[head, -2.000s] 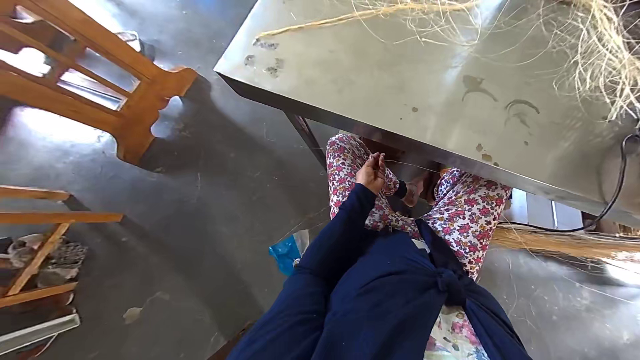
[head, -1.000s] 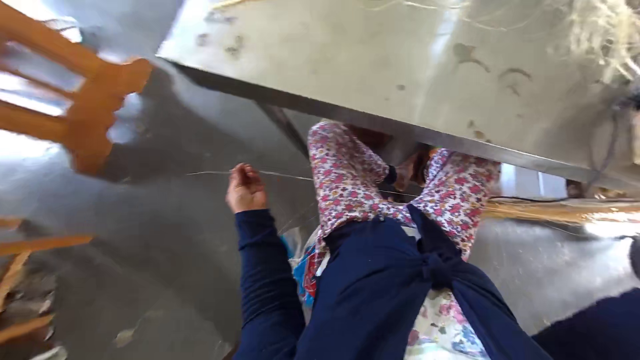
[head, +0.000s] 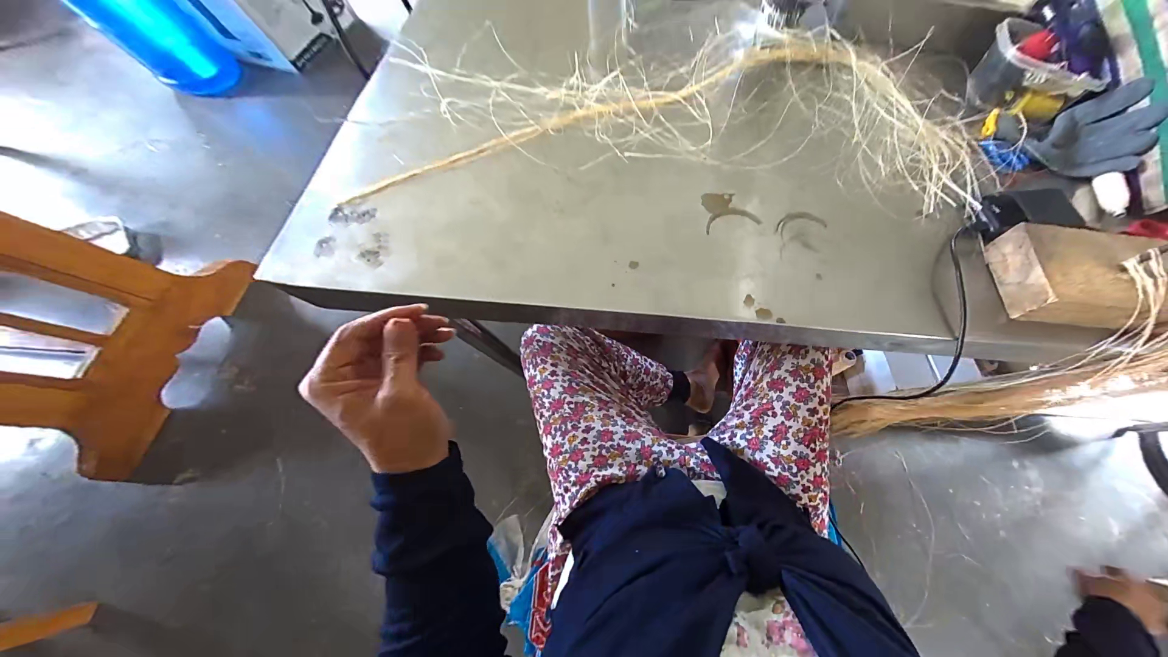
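My left hand [head: 388, 388] is raised beside the near left corner of the metal table [head: 566, 246], thumb against curled fingers; whether a thin fibre lies between them cannot be made out. Low at the right edge, my right hand [head: 1127, 593] is blurred, far out from my lap, and its grip is unclear. Across the table lies a bundle of pale plant fibres [head: 630, 105], narrow at its left end and loose and frayed toward the right. A thicker hank of fibres [head: 985, 401] extends off the table's near right side, beside a wooden block [head: 1068, 274].
A plastic container [head: 1004, 68] with small items and a grey glove [head: 1095, 132] lie at the table's far right. A black cable [head: 958, 319] hangs over the near edge. Wooden furniture [head: 137, 338] stands on the left, with a blue cylindrical object [head: 187, 46] behind it.
My left hand has moved left from above my lap, then up to the table's corner. My right hand now shows at the far lower right. The view has shifted to take in more of the table.
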